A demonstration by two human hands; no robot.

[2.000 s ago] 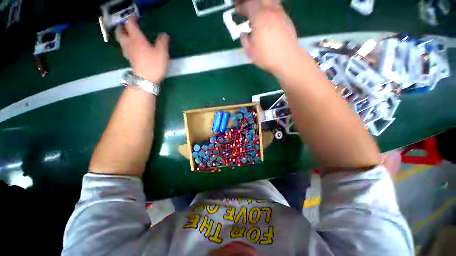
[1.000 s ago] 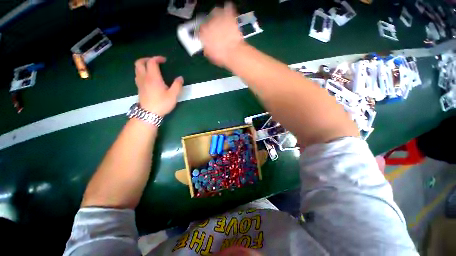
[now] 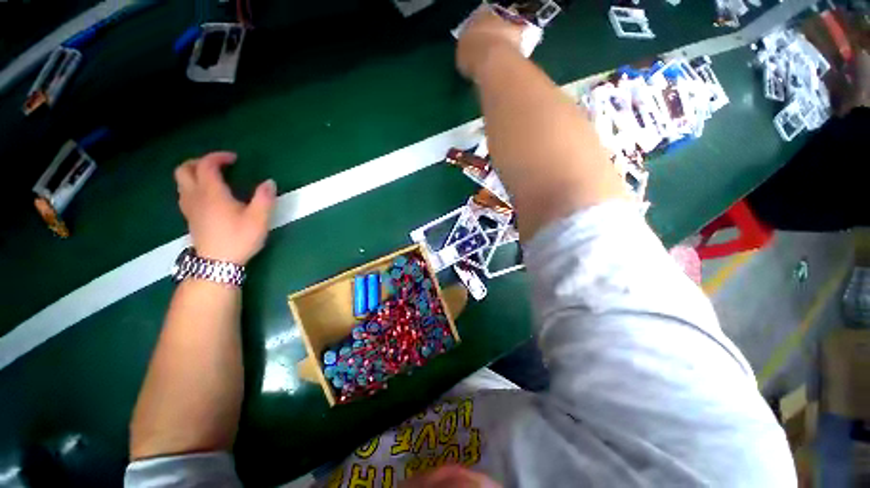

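Observation:
My right hand is at the top centre, over a white plastic frame that shows beside its fingers; whether it grips the frame is hard to tell. My left hand is above the white stripe at the left, fingers spread, holding nothing. An open tan box near my body holds two blue cylinders and many grey-blue round pieces with red leads. White frames lie against the box's right side, partly behind my right arm.
A pile of white frames lies right of my right arm, another farther right. Single frames lie on the green surface at the left and upper left. A red stool and a person's dark sleeve are at the right.
My right hand has moved right and away from me, off the frame it was over. My left hand has moved left and down, still spread. The view has shifted; frames on the surface sit in different places.

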